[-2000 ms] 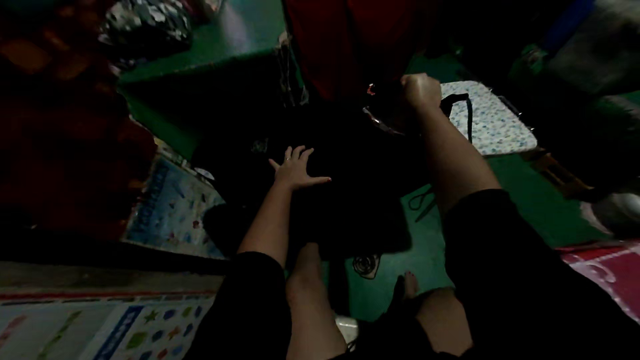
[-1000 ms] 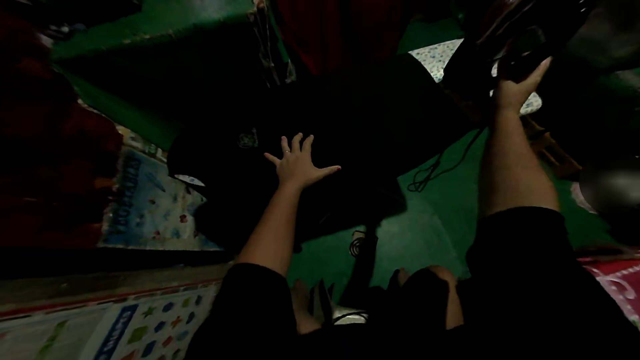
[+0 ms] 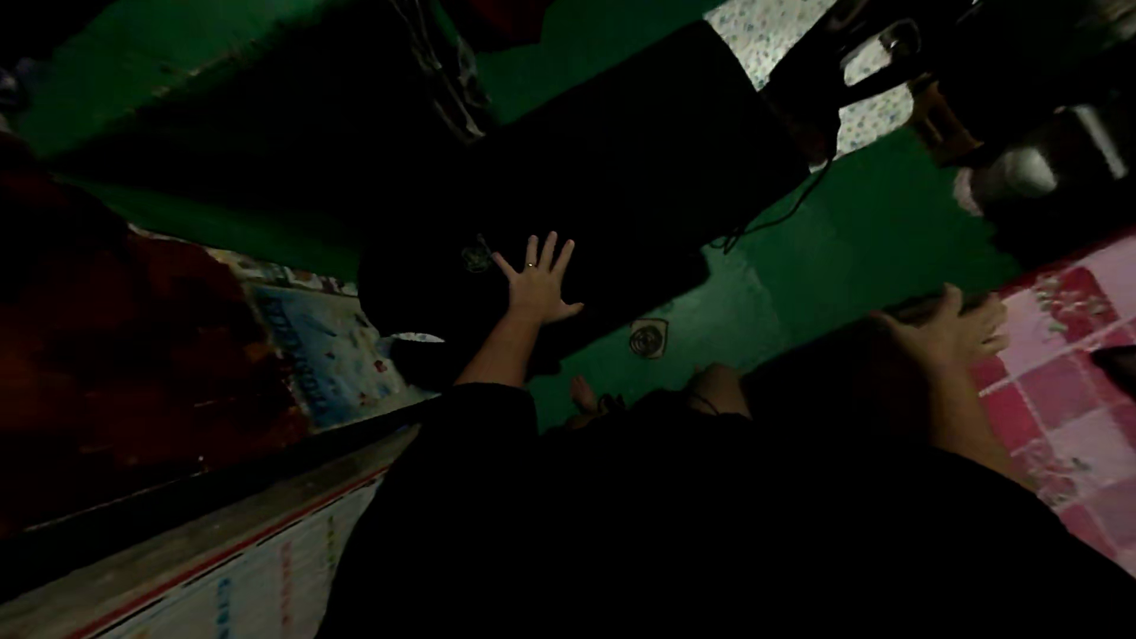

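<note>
My left hand point(image 3: 540, 288), a ring on one finger, lies spread with its palm down on a large dark object point(image 3: 612, 169) whose kind the gloom hides. A small round emblem point(image 3: 477, 259) shows on that object just left of my fingers. My right hand point(image 3: 954, 335) is at the right, fingers apart and holding nothing, beside a pink and red checked cloth point(image 3: 1074, 426). A dark bag-like thing with straps or loops point(image 3: 821, 71) stands at the top right, at the far end of the dark object. A thin dark cord point(image 3: 785, 216) hangs from there.
The green floor point(image 3: 737, 284) bears a small square plate with rings, perhaps a drain cover point(image 3: 648, 338). A speckled white surface point(image 3: 772, 35) is at the top right, near a small brown wooden item point(image 3: 945, 124). A printed blue sheet point(image 3: 333, 355) and a green surface point(image 3: 186, 53) are at the left.
My right hand has let go of the dark thing at the upper right and moved down and to the right, to the checked cloth. My left hand stays spread on the dark object.
</note>
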